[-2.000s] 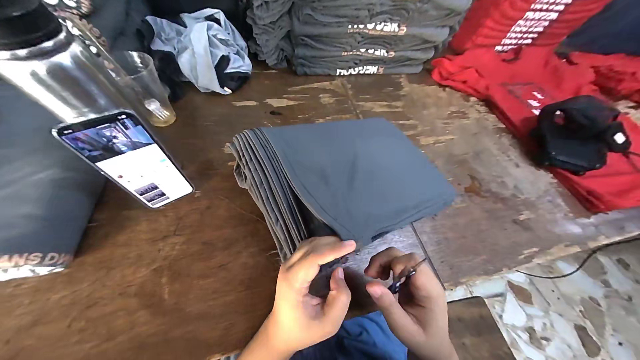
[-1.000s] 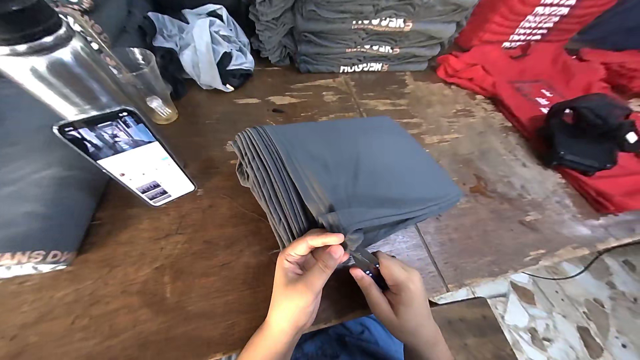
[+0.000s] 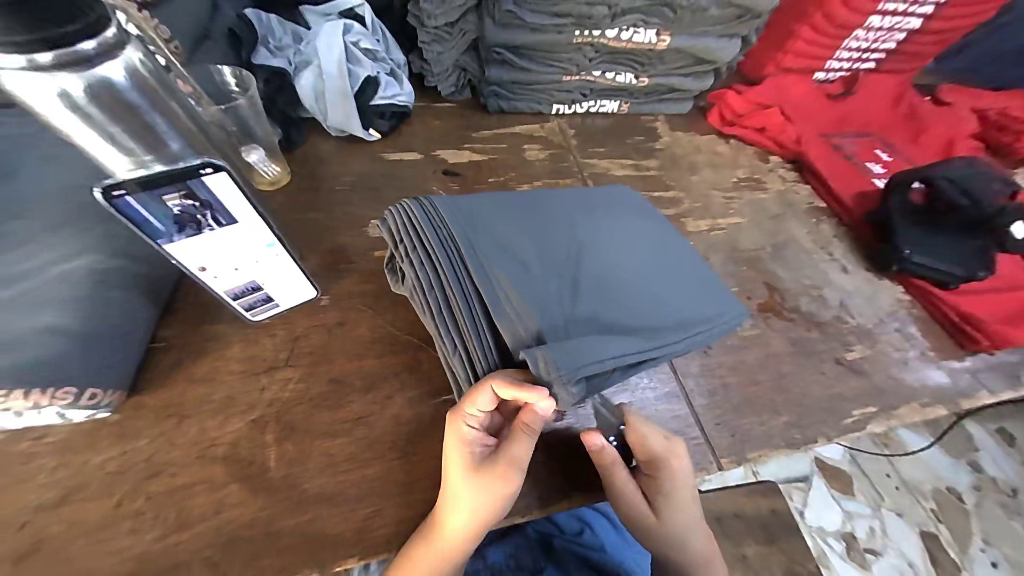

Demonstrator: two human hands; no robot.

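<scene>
A stack of folded dark grey fabric garments [image 3: 576,264] lies on the wooden table in front of me. My left hand [image 3: 492,448] pinches the near corner of the top layer between thumb and forefinger. Just right of that corner, my right hand [image 3: 652,480] holds a small dark cutting tool, apparently thread snips [image 3: 614,424], with its blades pointing up toward the fabric edge. Whether the blades touch the cloth or a thread cannot be told.
A phone [image 3: 216,240] leans against a steel bottle [image 3: 104,96] at left, near a plastic cup [image 3: 248,128]. Grey shirts [image 3: 600,56] are stacked behind. Red shirts [image 3: 840,136] lie at right under a black strapped object [image 3: 944,224]. The table's near edge [image 3: 848,432] borders a tiled floor.
The hands were lower and off the top layer two seconds ago. Now my left hand grips its corner, which is turned up, and my right hand has turned the tool toward the fabric.
</scene>
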